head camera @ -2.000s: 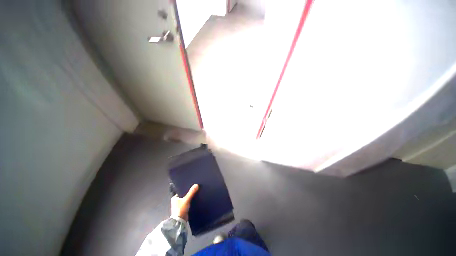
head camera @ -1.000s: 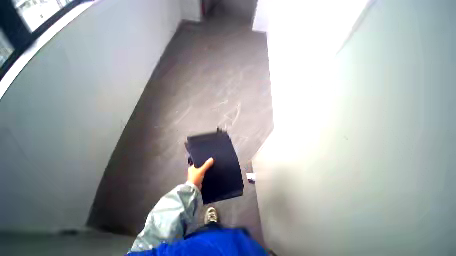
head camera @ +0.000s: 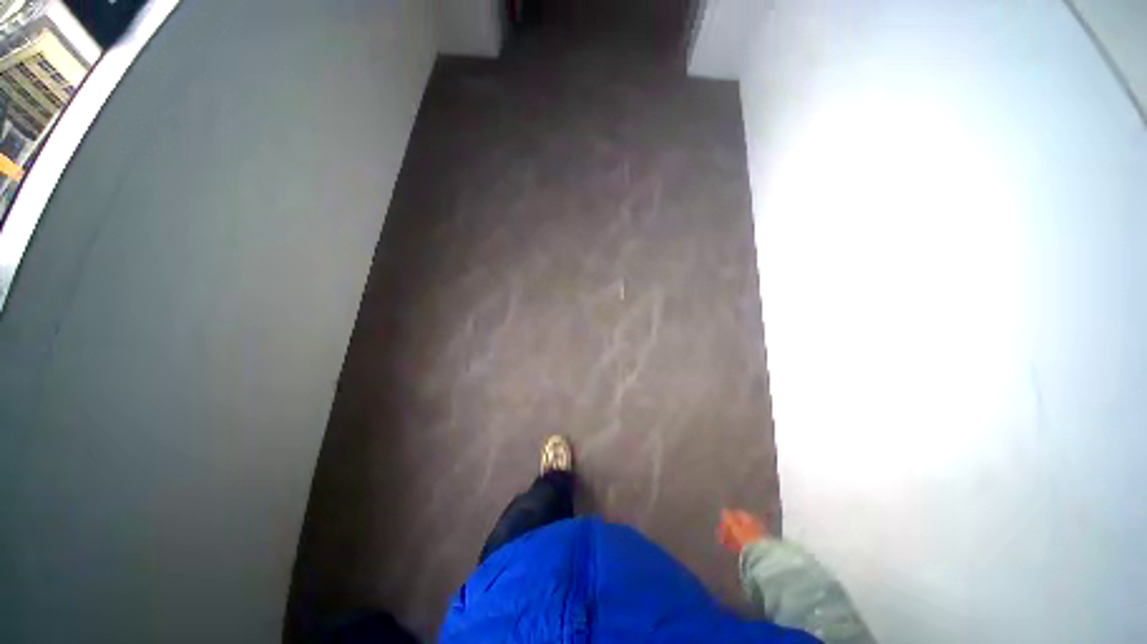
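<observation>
My right hand (head camera: 740, 528) shows at the lower right, at the end of a pale green-grey sleeve, close to the right wall. It is small and blurred, and its finger shape is unclear. No object is visible in it. My left hand is not in view, and the dark stack of sheets cannot be made out. A dark shape (head camera: 359, 627) lies at the bottom left edge, and I cannot tell what it is.
A grey-brown floor (head camera: 566, 252) runs forward between a grey left wall (head camera: 214, 315) and a bright right wall (head camera: 918, 315). A dark opening (head camera: 598, 19) is at the far end. A window shows at the upper left. A light shoe (head camera: 556, 454) is ahead of the blue garment (head camera: 579, 585).
I have moved from the doorway into the corridor. My left hand and the dark stack it held have left the picture. My right hand has come into view at the lower right.
</observation>
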